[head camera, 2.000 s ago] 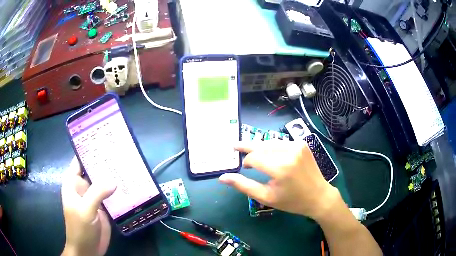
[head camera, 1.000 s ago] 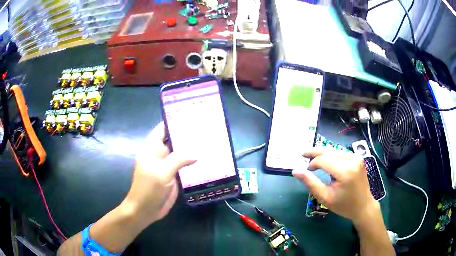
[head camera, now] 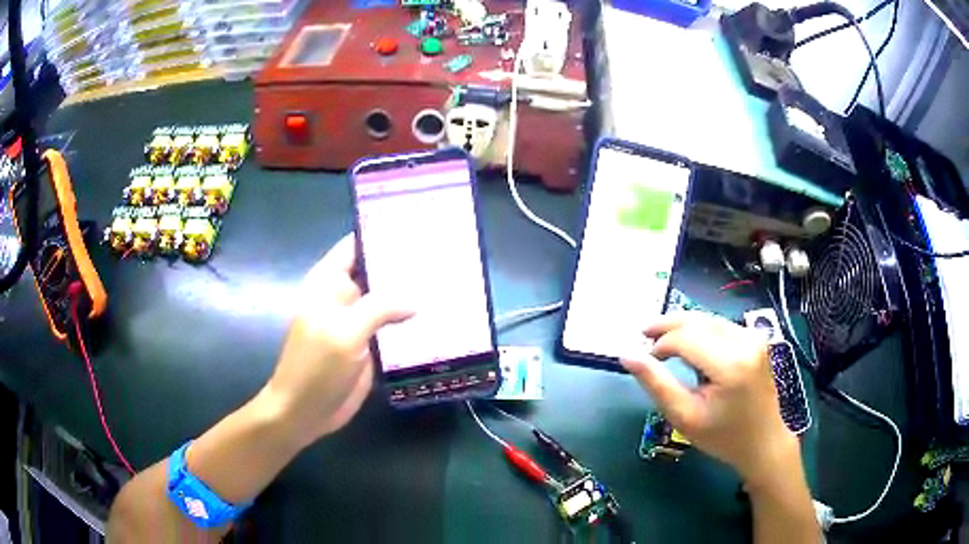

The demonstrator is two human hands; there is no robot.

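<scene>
My left hand (head camera: 324, 345) holds a smartphone (head camera: 425, 276) with a pink-topped white page and a dark key row, thumb over the screen's left side. My right hand (head camera: 717, 372) is bare, fingers bent, with thumb and forefinger close together at the lower right of the second smartphone (head camera: 627, 255), which shows a green block on white. Whether the fingertips touch it is unclear. A green board (head camera: 521, 373) sits partly behind the held phone. A red clip (head camera: 526, 462) and a black clip (head camera: 558, 448) meet a small clipped board (head camera: 584, 499).
Finished boards (head camera: 170, 191) stand in three rows at left, beside an orange-edged multimeter (head camera: 69, 244). A dark red test box (head camera: 329, 106) is at the back. A bench instrument (head camera: 691, 96) and fan (head camera: 845, 276) are at right. A patterned black device (head camera: 788, 383) lies beside my right hand.
The view has swung left, bringing the multimeter and all the board rows into sight. The held phone is now more upright. My right fingers have moved to the second phone's lower right corner.
</scene>
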